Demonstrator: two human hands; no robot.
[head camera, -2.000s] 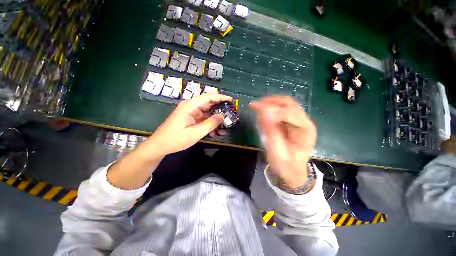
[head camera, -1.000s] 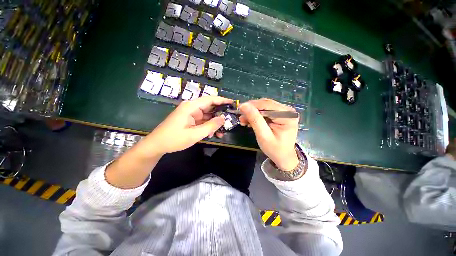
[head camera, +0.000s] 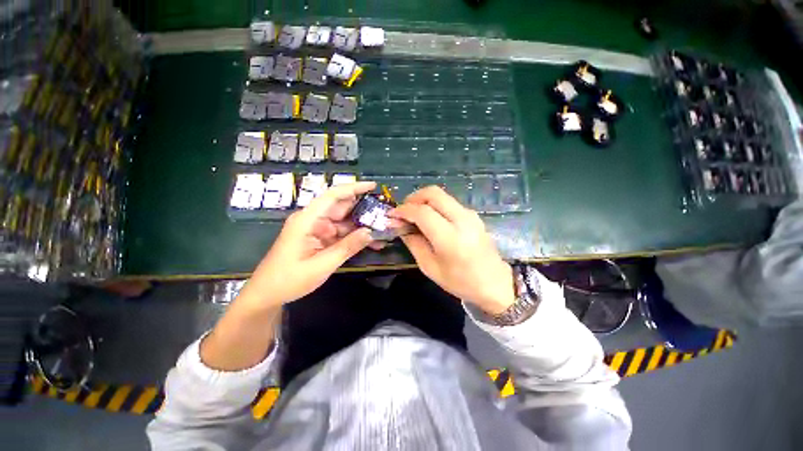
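My left hand (head camera: 310, 248) holds a black device housing (head camera: 373, 212) with a pale inside and a small yellow tab sticking up at its top edge. My right hand (head camera: 449, 242) is at the housing's right side, its thumb and fingertips closed together at the pale part. The tweezers are not clearly visible; I cannot tell if the right hand still holds them. Behind the hands, a clear blister tray (head camera: 440, 201) has rows of square silver-grey batteries (head camera: 283, 147) with yellow edges in its left side.
Several waiting housings (head camera: 570, 121) lie right of the tray. A housing tray (head camera: 735, 181) is at the far right, near another person's sleeve (head camera: 731, 282). Stacked blister trays (head camera: 66, 158) stand at far left. A pale metal strip (head camera: 546, 55) runs behind. The bench edge is nearest me.
The view has turned and shifted. The tweezers seen a second ago in my right hand no longer show clearly. My right fingertips are now at the housing; my left hand still holds it.
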